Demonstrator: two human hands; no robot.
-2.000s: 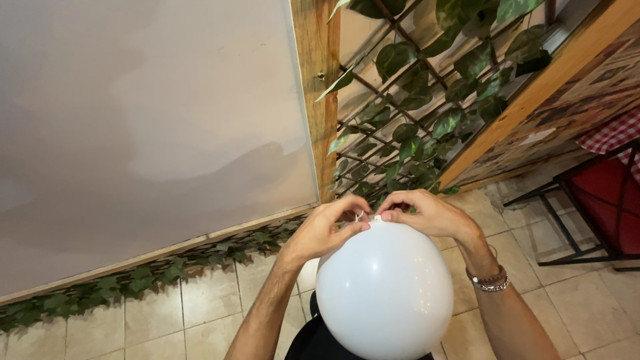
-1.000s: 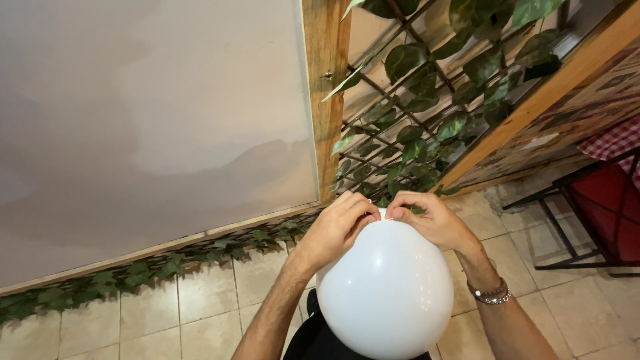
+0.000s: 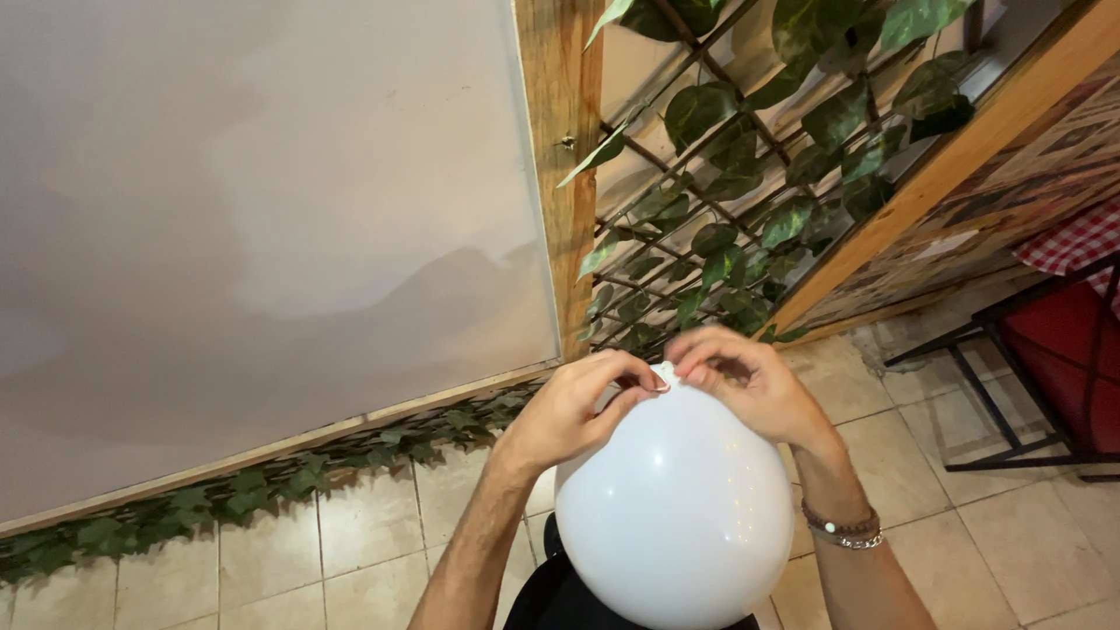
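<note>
A round, inflated white balloon (image 3: 674, 516) is in front of my body, its neck (image 3: 668, 374) pointing up and away from me. The thumb and fingertips of my left hand (image 3: 582, 407) pinch the neck from the left. On the other side, my right hand (image 3: 752, 385) has its thumb and a finger at the neck, with its upper fingers raised and slightly blurred. Bracelets (image 3: 844, 529) circle my right wrist. The fingers partly hide the neck, so whether it is knotted cannot be told.
A large pale panel (image 3: 280, 219) with a wooden frame fills the left. Beside it stands a lattice with leafy vines (image 3: 726, 201). A red chair (image 3: 1050, 367) with a black metal frame is at the right, near a checked cloth (image 3: 1072, 241). Leafy garland (image 3: 245, 499) runs above the tiled floor (image 3: 367, 525).
My right hand's fingers have lifted and spread a little at the balloon's neck. Both hands stay at the neck throughout.
</note>
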